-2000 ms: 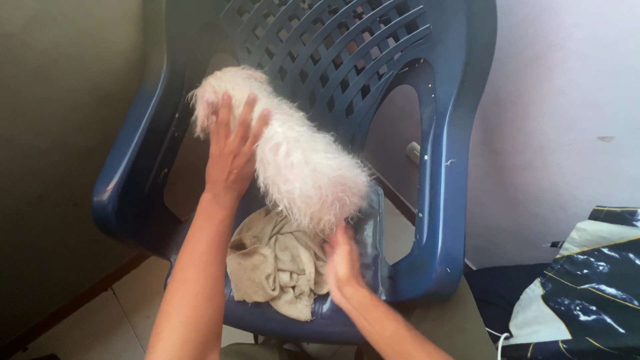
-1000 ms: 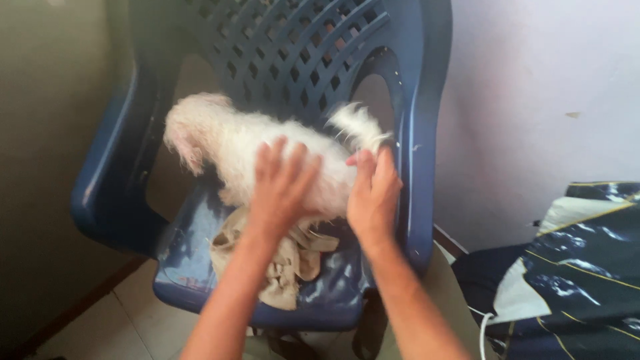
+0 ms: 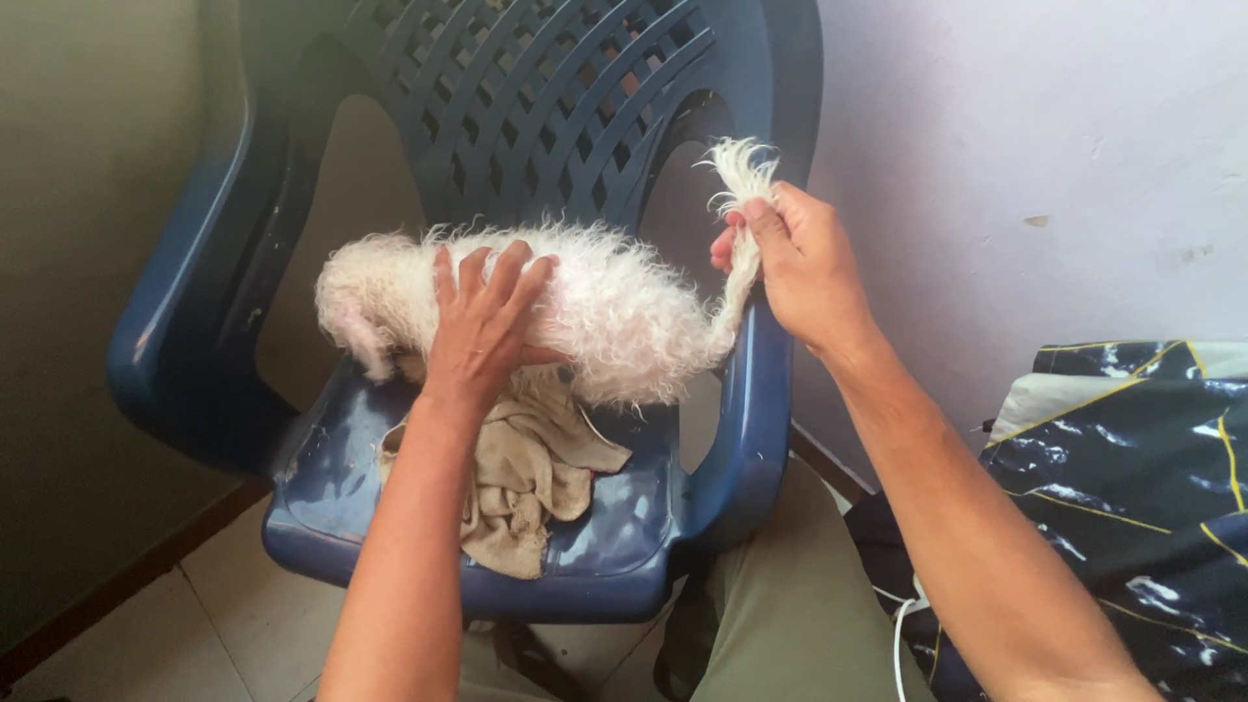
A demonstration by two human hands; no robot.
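A small dog with damp, curly white fur [image 3: 624, 302] stands across the seat of a blue plastic armchair [image 3: 614, 590], its head at the left. My left hand [image 3: 487, 317] lies spread over the dog's back and side, fingers apart. Raised at the right, my right hand [image 3: 804, 258] is closed around the dog's tail [image 3: 743, 268], and the tuft of fur sticks out above the fist. A crumpled beige cloth [image 3: 526, 468] lies on the seat beneath the dog. The dog's legs are mostly hidden.
Pale walls [image 3: 1004, 175] stand behind and beside the chair. Dark patterned fabric with yellow lines [image 3: 1141, 487] lies at the right, with a white cable [image 3: 899, 634] near it. My legs [image 3: 799, 595] are close to the chair's front right.
The dog's body now lies more level across the chair than two seconds ago. My left hand has moved from its front end to its back. My right hand has risen with the tail.
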